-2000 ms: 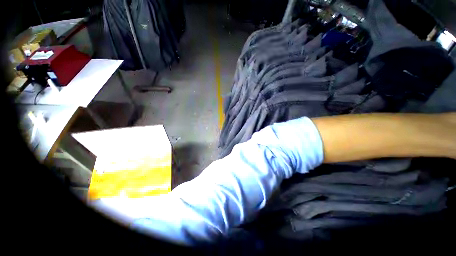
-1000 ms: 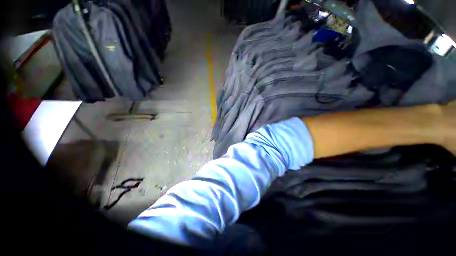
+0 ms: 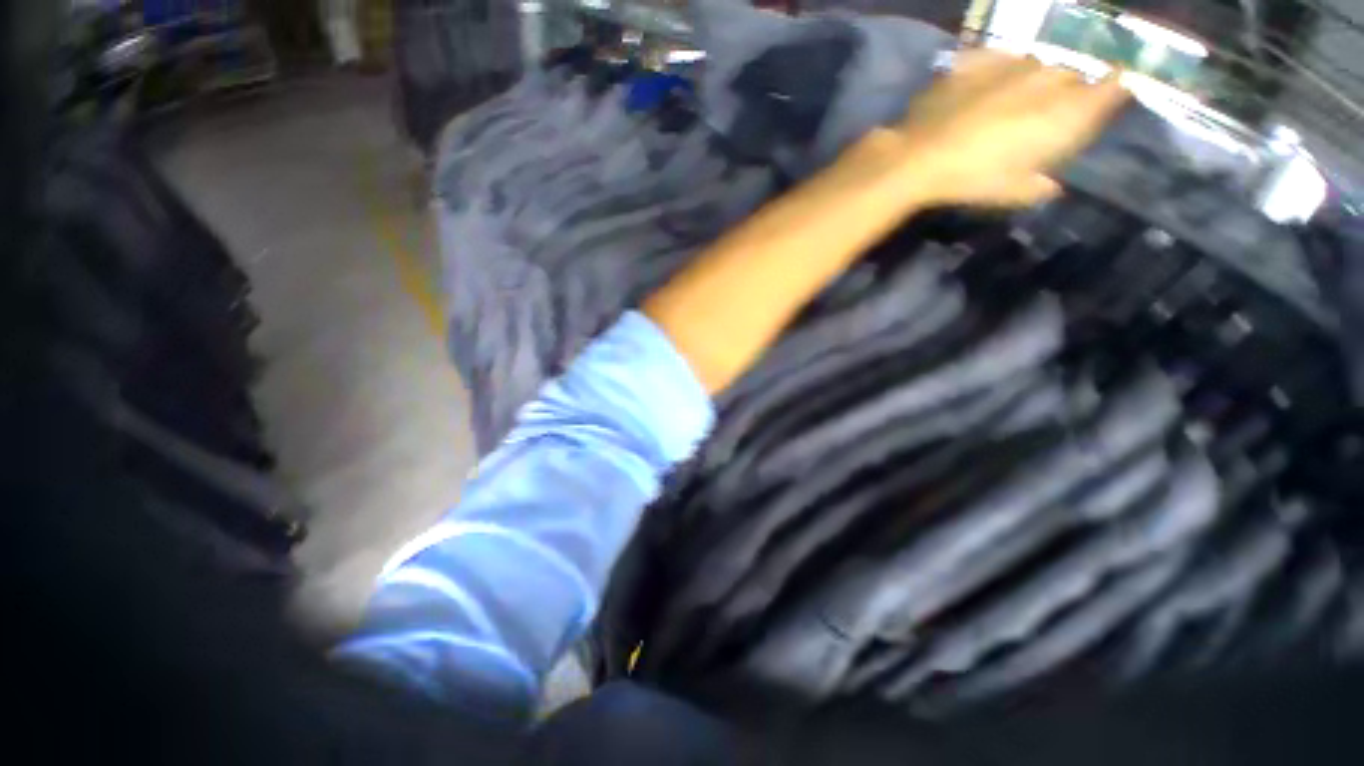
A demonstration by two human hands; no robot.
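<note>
My left hand (image 3: 1002,127) reaches from the lower left in a blue sleeve to the upper right. It is blurred, over the top of the rack of shirts, with the fingers stretched out and the thumb apart. I see nothing held in it; whether it touches the rail is unclear. Dark grey shirts (image 3: 898,434) hang in a dense row below and right of the hand. Another row of grey shirts (image 3: 554,225) hangs beyond my forearm. My right hand is out of the picture.
More dark garments (image 3: 135,329) hang at the left side. A concrete floor aisle (image 3: 329,299) with a yellow line (image 3: 415,270) runs between the rows. Bright lights show at the upper right. The picture's rim is dark.
The view has swung right, so the racks have shifted left. My left hand, cut off by the right edge before, is now visible higher up. The white table has left the view.
</note>
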